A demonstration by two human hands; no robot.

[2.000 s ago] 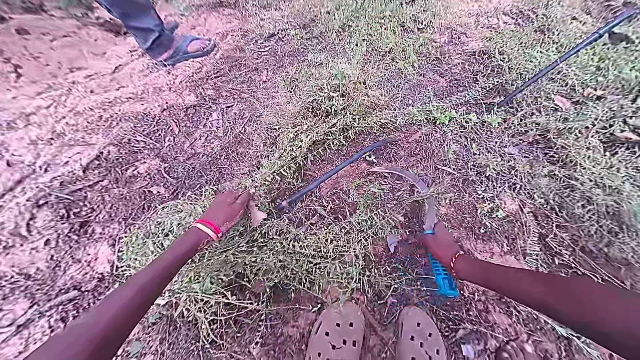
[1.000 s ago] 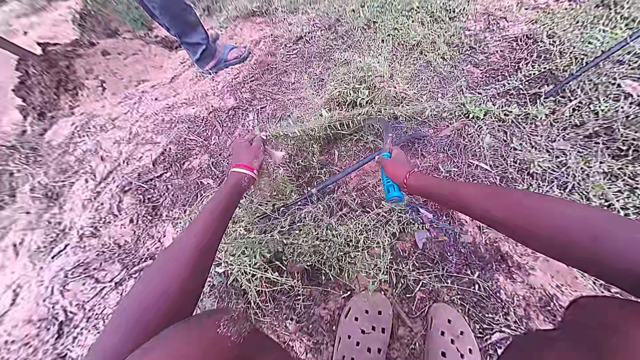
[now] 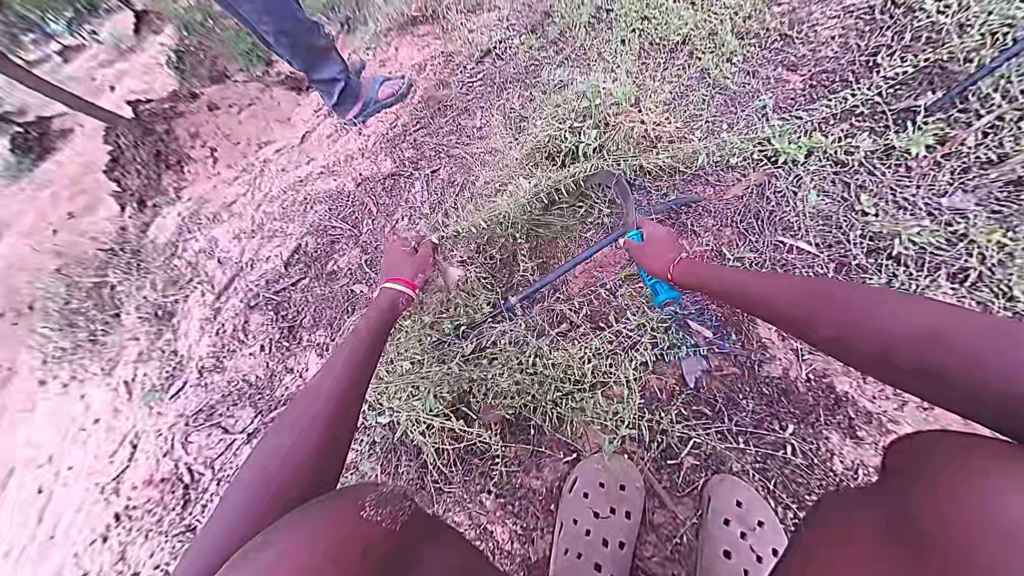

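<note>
My right hand (image 3: 658, 251) grips the blue handle of a sickle (image 3: 620, 200), its curved metal blade pointing away from me among the grass stems. My left hand (image 3: 408, 260) is closed on the near-left end of long green grass stems (image 3: 512, 208), which stretch off to the upper right past the blade. Under the blade and beside my right hand, a black pipe (image 3: 560, 272) lies slantwise on the ground. A mat of loose green weeds (image 3: 512, 384) lies between my hands and my feet.
My brown perforated clogs (image 3: 604, 512) stand at the bottom. Another person's sandalled foot (image 3: 380, 94) is at the upper left, near an eroded earth edge (image 3: 148, 152). More black pipe (image 3: 980, 80) shows at the upper right. A dry leaf (image 3: 694, 370) lies near the weeds.
The sickle in my right hand has moved forward and left, from beside the weeds near my feet to the stems. My left hand, still closed on stems, has moved away from the weed mat.
</note>
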